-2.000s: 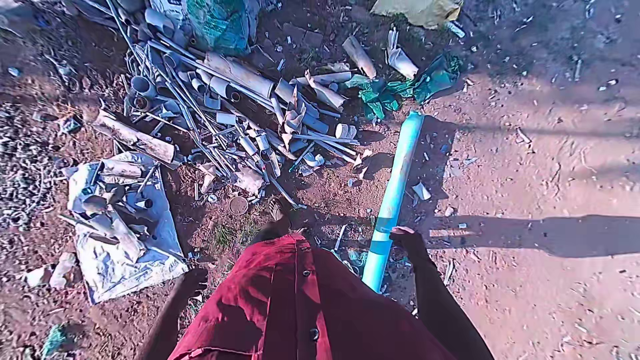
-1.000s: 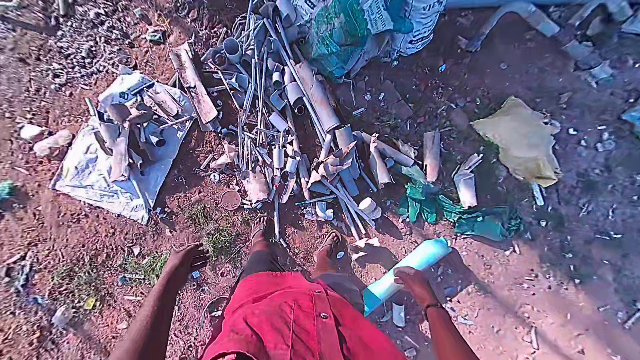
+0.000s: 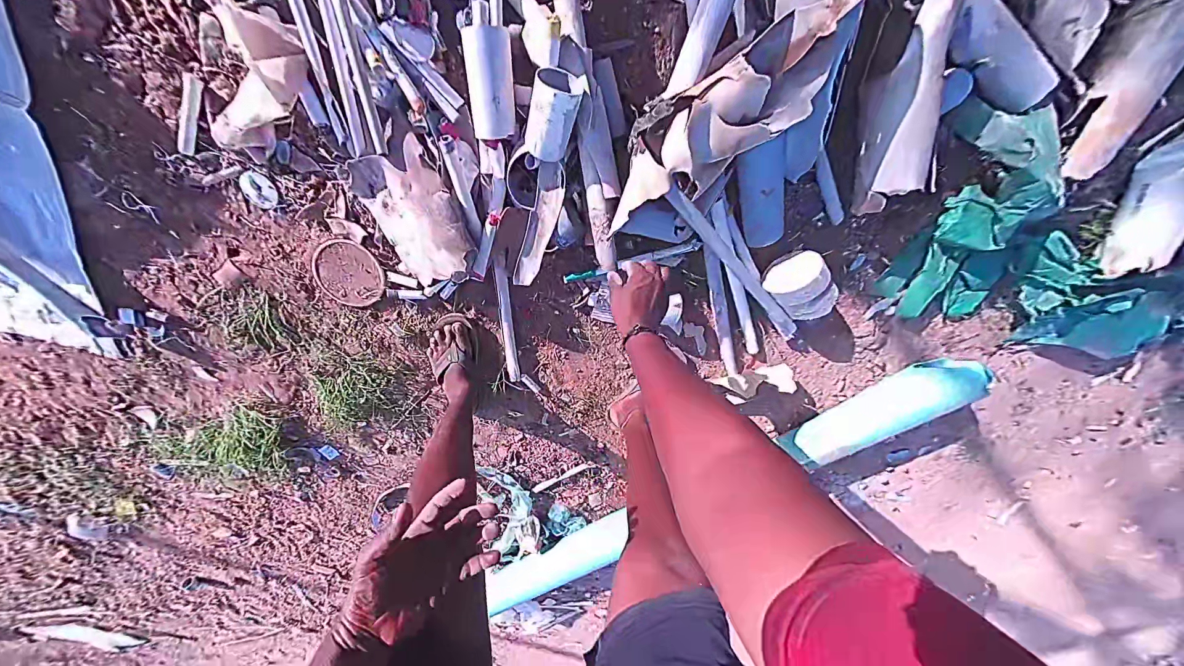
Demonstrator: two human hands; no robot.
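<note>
My right hand (image 3: 638, 294) reaches down to the near edge of a heap of plastic pipe pieces, its fingers at a thin pipe or strip (image 3: 661, 254) with a teal end; whether they grip it I cannot tell. My left hand (image 3: 425, 564) hangs lower in the view with its fingers apart and nothing in it. A long light-blue pipe (image 3: 888, 412) lies on the ground behind my right arm and legs, touched by neither hand. Close to the right hand are a white round cap or stack of discs (image 3: 800, 282) and a short grey pipe piece (image 3: 552, 116).
Broken pipe shells (image 3: 740, 129) and thin pipes fill the top. Green plastic sheeting (image 3: 980, 227) lies at right, a pale sheet (image 3: 37, 222) at far left. A round brown lid (image 3: 348, 272) rests on the soil near my foot (image 3: 453, 347), with grass tufts (image 3: 245, 435) nearby.
My right hand has left the light-blue pipe, which it touched before, and moved to the pipe heap. The view has come much closer to the heap.
</note>
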